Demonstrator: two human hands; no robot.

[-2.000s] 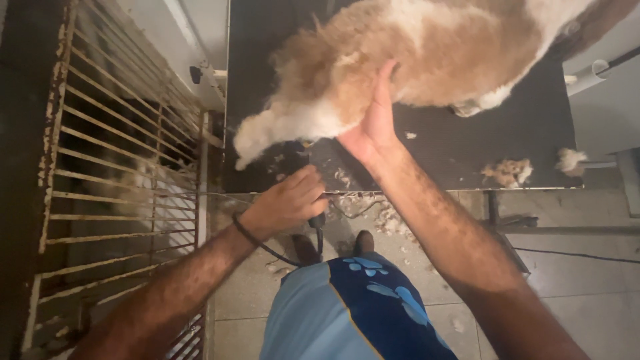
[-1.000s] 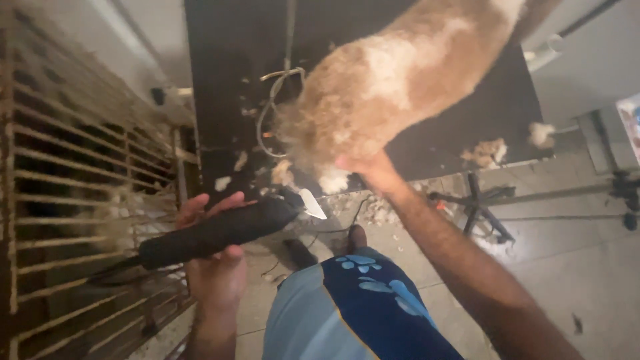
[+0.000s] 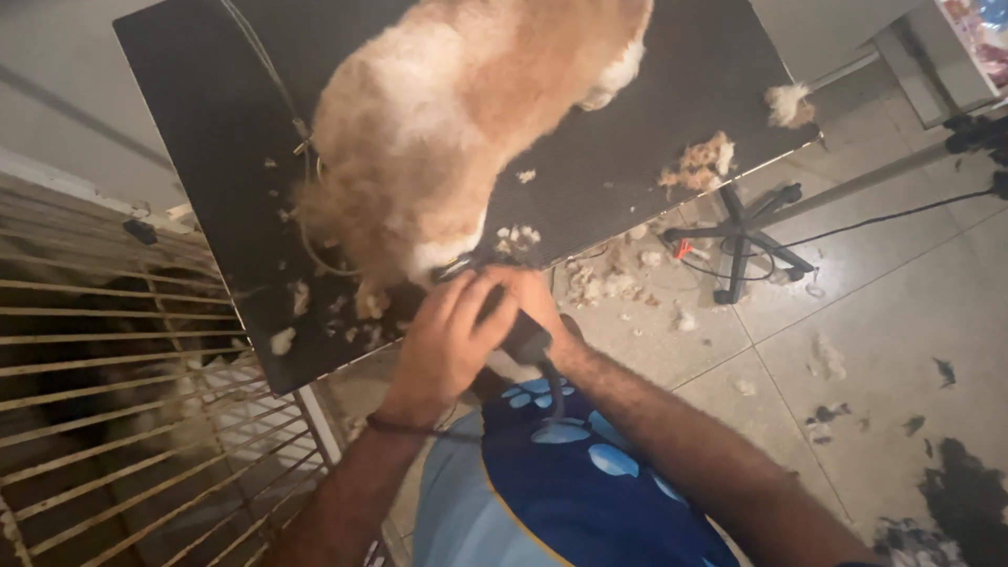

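A tan and white dog (image 3: 449, 118) stands on a black grooming table (image 3: 583, 189), its lower end turned to the table's near edge. My left hand (image 3: 445, 339) is wrapped over black electric clippers (image 3: 524, 339), whose front end meets white fur. Close against it on the right is my right hand (image 3: 531, 295), its fingers largely hidden behind the left hand and clippers; whether it grips the clippers or the dog does not show. The clippers' cord drops toward my blue apron (image 3: 598, 449), which has a paw pattern.
Rusty metal cage bars (image 3: 118, 370) line the left side. A cord loop (image 3: 307, 244) lies by the dog. Cut fur tufts (image 3: 697, 165) are on the table, with more cut fur (image 3: 606, 276) on the tiled floor. At right stands a black wheeled base (image 3: 740, 240).
My left hand, palm up under the clippers a second ago, has brought them right to the dog's white fur. Both hands are now together; my right hand was at the dog before. The view has shifted.
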